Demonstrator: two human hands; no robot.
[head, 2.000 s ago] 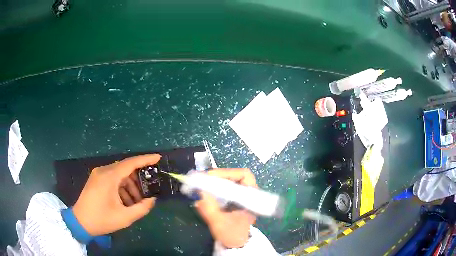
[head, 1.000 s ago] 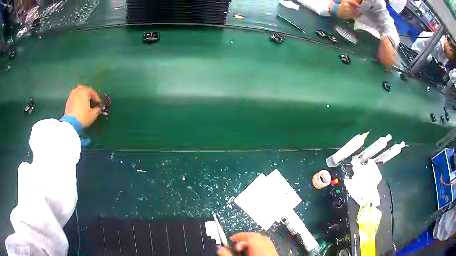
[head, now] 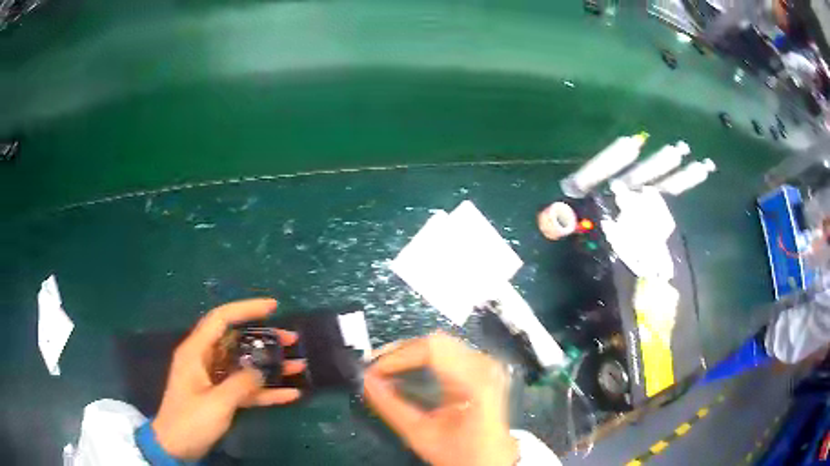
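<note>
My left hand [head: 205, 382] holds a small black housing [head: 258, 353] between thumb and fingers, above the left part of a long black strip [head: 150, 364]. The housing is blurred and partly covered by the fingers. My right hand [head: 455, 391] is at the strip's right end, below a small white patch [head: 356, 333], with thumb and fingertips close together. It is blurred, and I cannot tell whether it holds tweezers. The glue syringe [head: 530, 329] lies on the bench right of my right hand, against two overlapping white paper sheets [head: 460, 255].
A black controller [head: 687, 300] stands at right with crumpled wipes [head: 644, 232] and a yellow sheet [head: 657, 332] on it. Three white tubes [head: 605, 166] and a small round roll [head: 556, 220] are beside it. A paper scrap [head: 55, 325] lies far left. The green belt [head: 318, 118] runs behind.
Two seconds ago my right hand held the syringe; it now lies on the bench. My left hand has come back from over the belt to the strip, holding a housing. The view has tilted down.
</note>
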